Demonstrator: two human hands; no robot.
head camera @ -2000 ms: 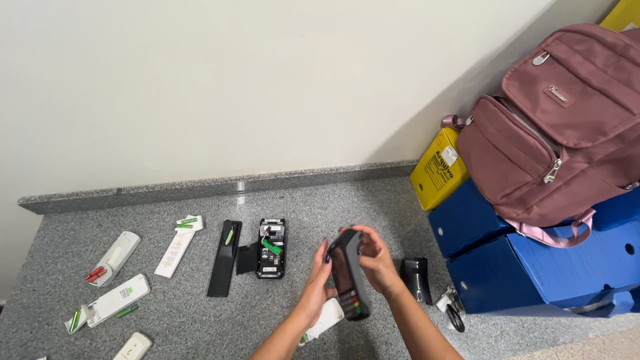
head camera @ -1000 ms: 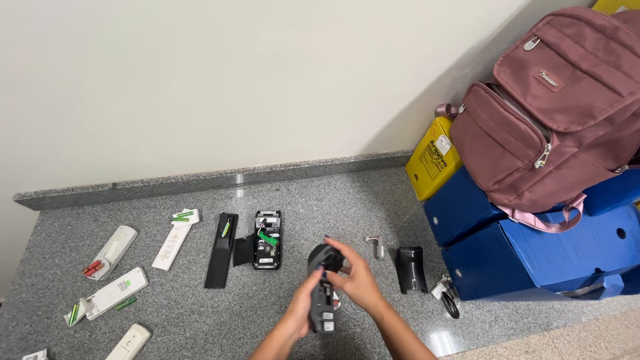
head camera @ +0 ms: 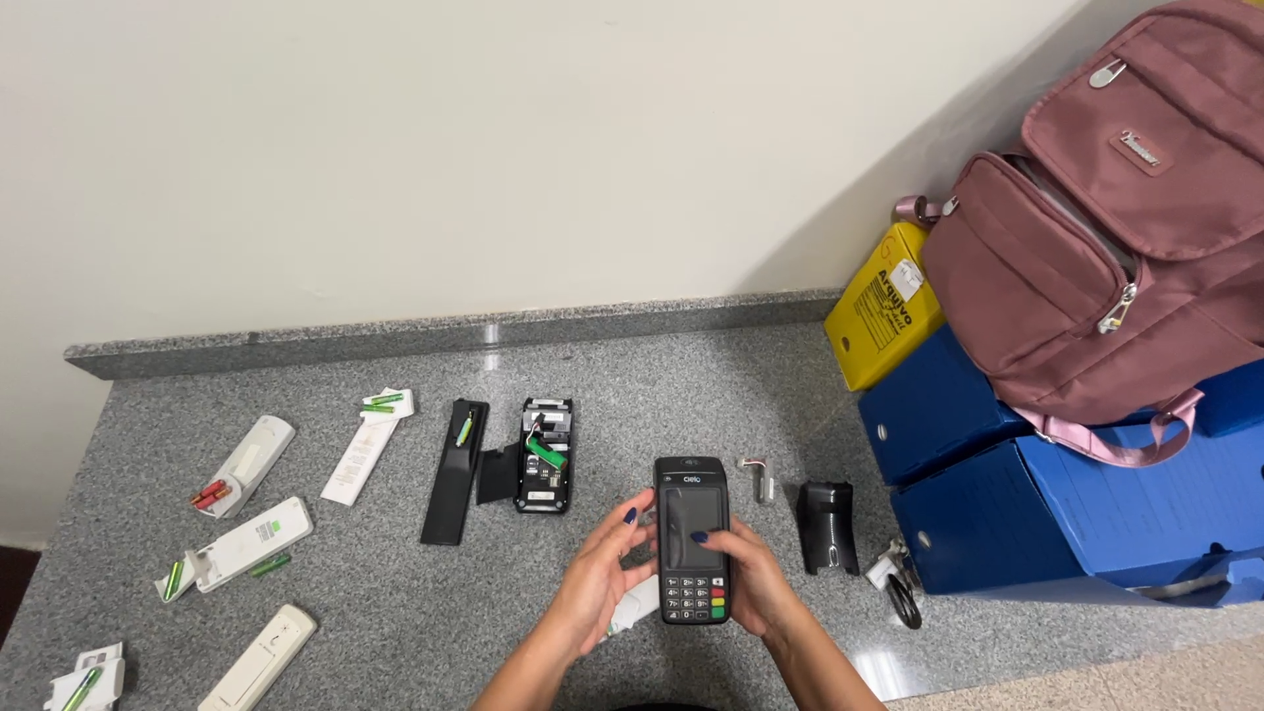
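Observation:
A black card payment terminal [head camera: 692, 538] faces up, its screen and keypad showing. My right hand [head camera: 755, 583] grips its right edge, with the thumb over the screen. On the terminal's left side, my left hand [head camera: 607, 578] has its fingers spread, close to the edge; whether they touch it is unclear. A small cylindrical battery with a connector [head camera: 764, 480] lies right of the terminal, and beyond it a curved black plastic cover [head camera: 828, 528]. An opened terminal [head camera: 545, 456] with a green battery lies to the left. Partly behind my left hand is a white object [head camera: 635, 604].
Several remote controls, such as a black one [head camera: 454, 474] and a white one [head camera: 255, 543], lie left with loose batteries. At right, a pink backpack [head camera: 1106, 217] rests on blue file boxes [head camera: 997, 523] beside a yellow one [head camera: 884, 306]. A white plug with black cable [head camera: 894, 583] lies near them.
The terminal was tilted and turned between both hands; now it lies face up with its keypad toward me. My left hand has loosened and its fingers have spread.

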